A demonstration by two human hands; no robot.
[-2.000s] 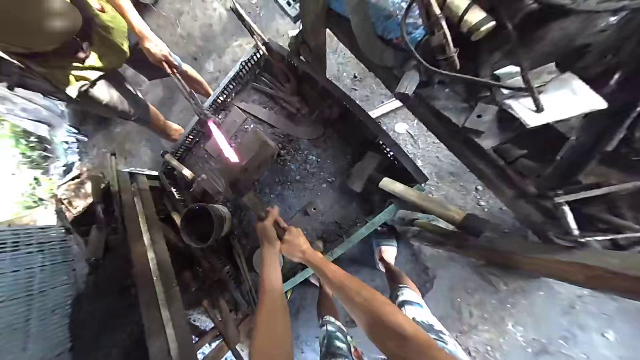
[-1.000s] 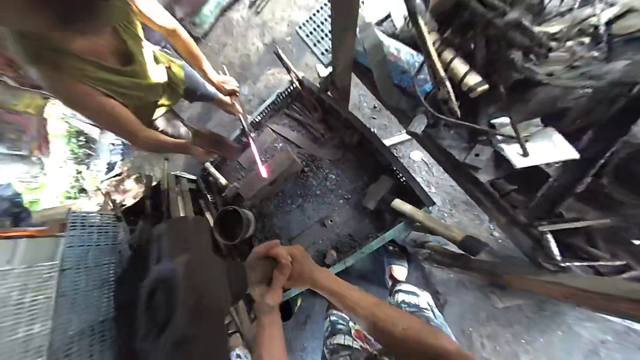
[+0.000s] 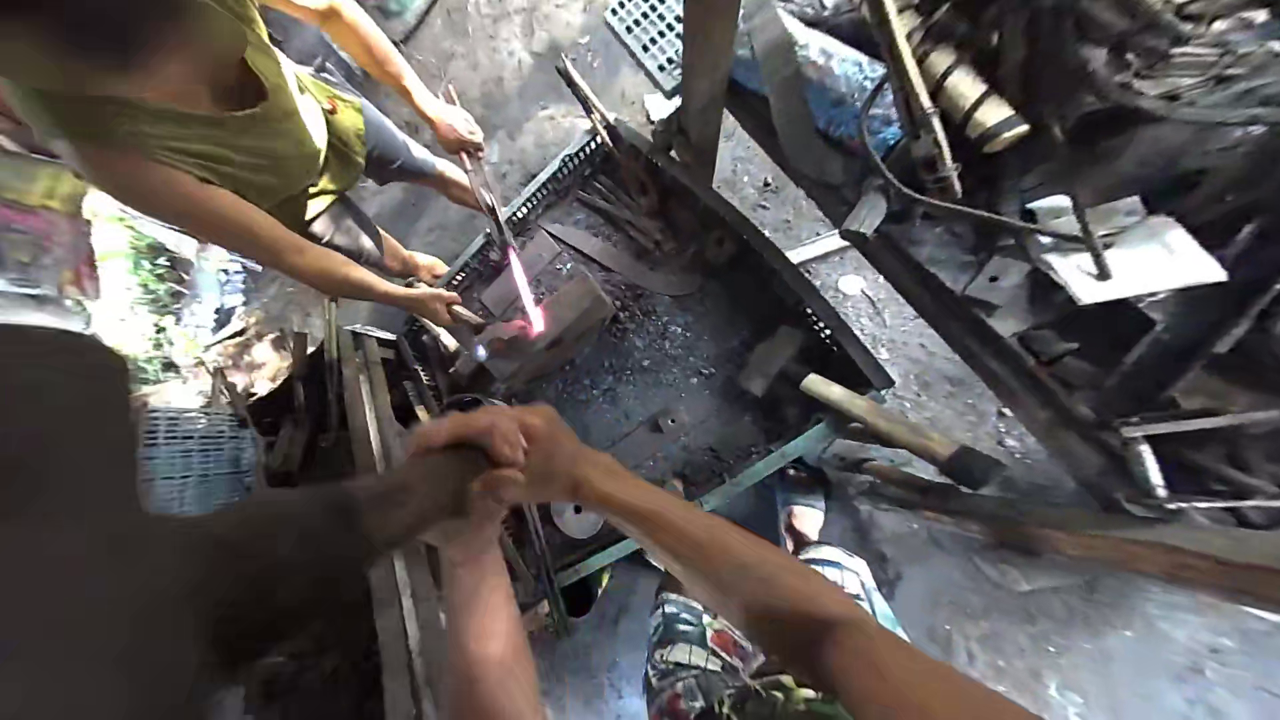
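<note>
My left hand [image 3: 470, 500] and my right hand [image 3: 540, 450] grip the wooden handle of a sledgehammer [image 3: 70, 500], one hand overlapping the other. Its large dark head is blurred and close at the left edge. Beyond my hands a glowing hot metal bar [image 3: 523, 288] has its tip at a steel anvil block [image 3: 565, 325]. A co-worker in a yellow-green top holds the bar with tongs [image 3: 485, 190]. The co-worker's other hand holds a short hammer [image 3: 485, 325] beside the block, its head partly unclear.
A wooden-handled hammer [image 3: 880, 415] lies across the green edge [image 3: 765, 465] of the work tray. Flat metal pieces lie inside the tray. A wooden beam [image 3: 1130, 560] stands at the right, and a blue plastic crate [image 3: 198, 460] at the left.
My hands have risen from near the anvil block, and the sledgehammer's head has swung to the left. The co-worker's second hand has come to the block with a short hammer.
</note>
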